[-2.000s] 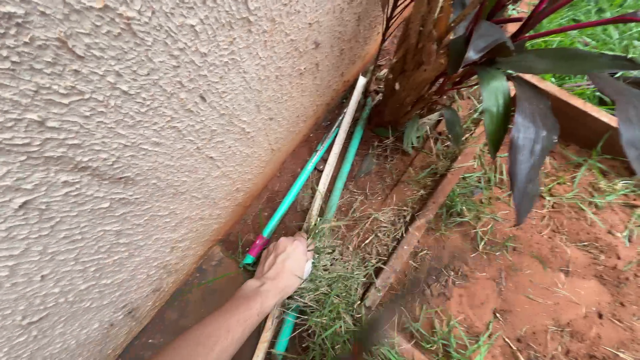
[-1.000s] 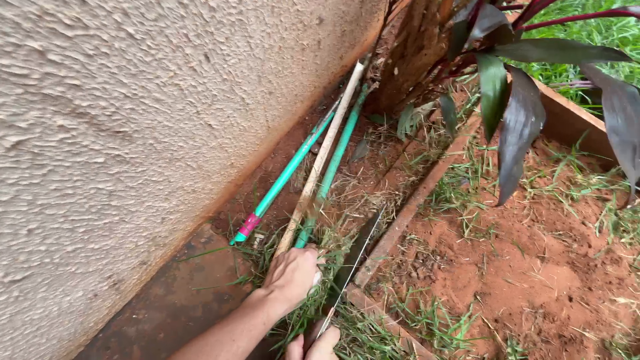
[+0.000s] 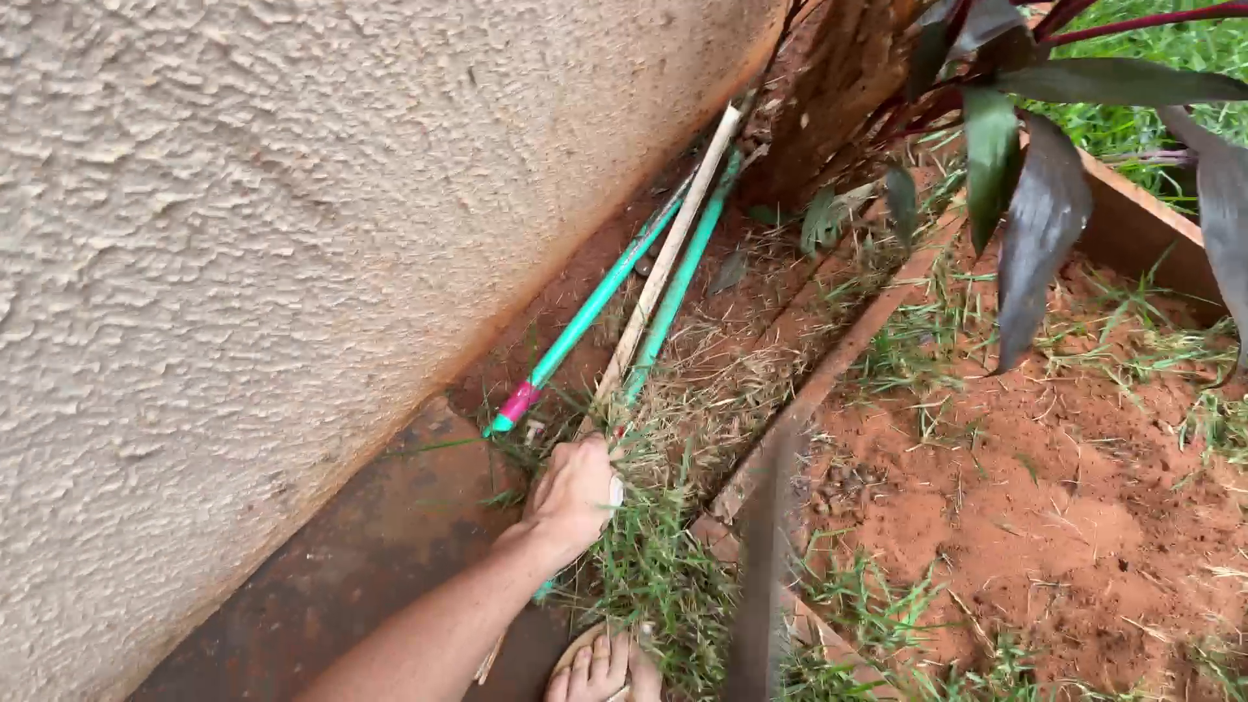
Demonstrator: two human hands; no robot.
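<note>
My left hand (image 3: pixel 573 495) is closed around the pale wooden stick (image 3: pixel 667 258), among cut grass, with a small white thing at its edge. Left of the stick lies a turquoise pole (image 3: pixel 595 304) with a pink band near its end. Another green pole (image 3: pixel 687 283) runs along the stick's right side and passes down by my hand. A long, dark, motion-blurred blade (image 3: pixel 765 575), apparently a machete, rises from the bottom edge, right of my left hand and apart from it. My right hand is out of view.
A rough plastered wall (image 3: pixel 244 244) fills the left. A sandaled foot (image 3: pixel 600 668) stands just below my left hand. Narrow bed edging (image 3: pixel 838 366) borders red soil (image 3: pixel 985 507) on the right. A trunk (image 3: pixel 829 107) and dark broad leaves (image 3: pixel 1043 224) are at the upper right.
My right hand, at the bottom edge with the blade a second ago, has left view. The blade has swung from slanting to nearly vertical in view. My left hand stays at the stick.
</note>
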